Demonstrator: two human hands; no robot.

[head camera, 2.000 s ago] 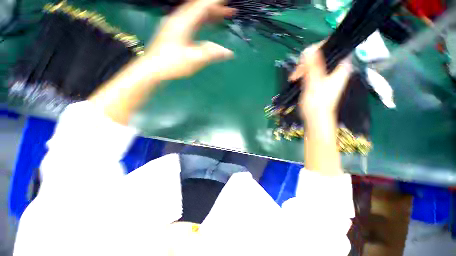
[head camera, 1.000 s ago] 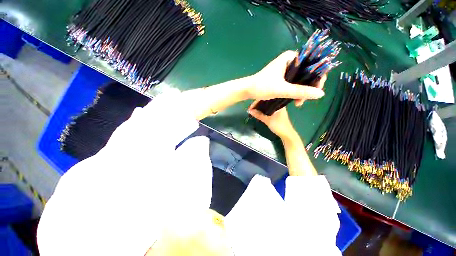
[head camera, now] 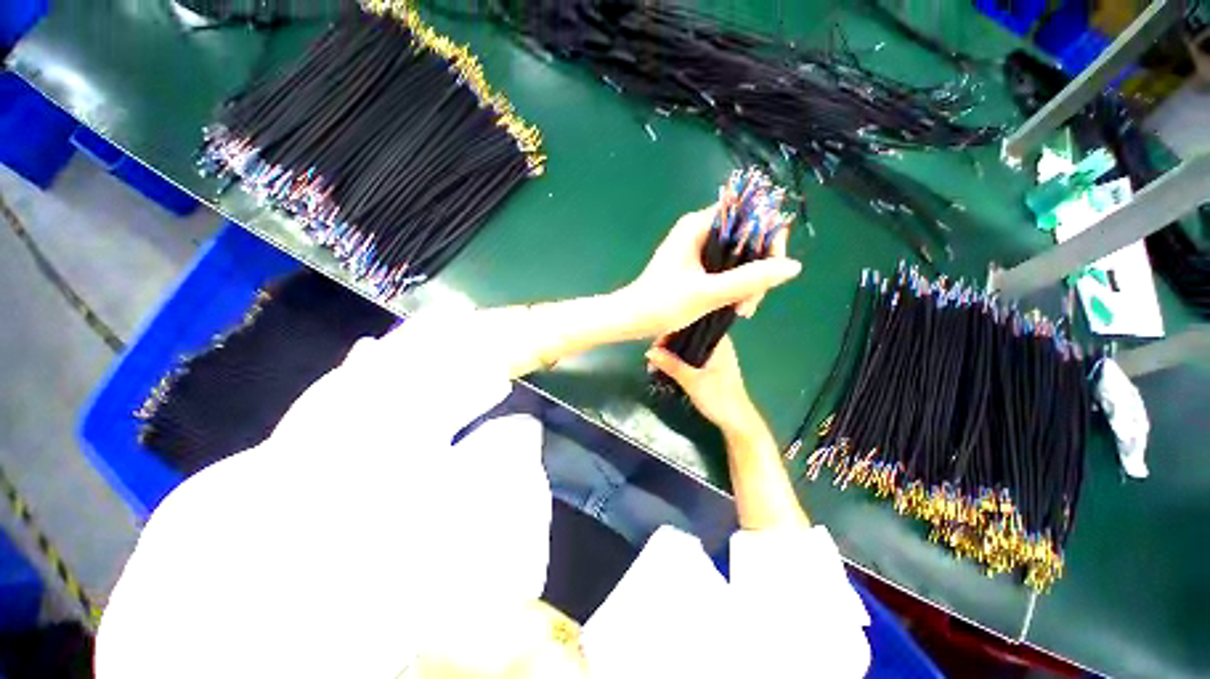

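A cable bundle (head camera: 718,252) of short black cables is held upright over the green bench. Its blue, white and reddish stripped ends point up and away from me. My left hand (head camera: 697,276) is wrapped around its upper part. My right hand (head camera: 714,375) grips its lower end, which is mostly hidden. The left cable stack (head camera: 378,146) lies with gold tips away from me and stripped ends at the near side. The right cable stack (head camera: 966,418) lies to the right of my hands with gold tips toward me.
Loose long black cables (head camera: 743,86) lie tangled across the far bench. A blue bin (head camera: 117,422) with more cables is below the bench edge at left. Grey metal bars (head camera: 1108,223), green and white packets (head camera: 1112,265) and a crumpled whitish wrap (head camera: 1123,417) are at right.
Two seconds ago my hands were apart, with cables in my right hand. Now both hold the bundle. Since one second ago its stripped ends have drawn closer together and it stands more upright. The view has shifted.
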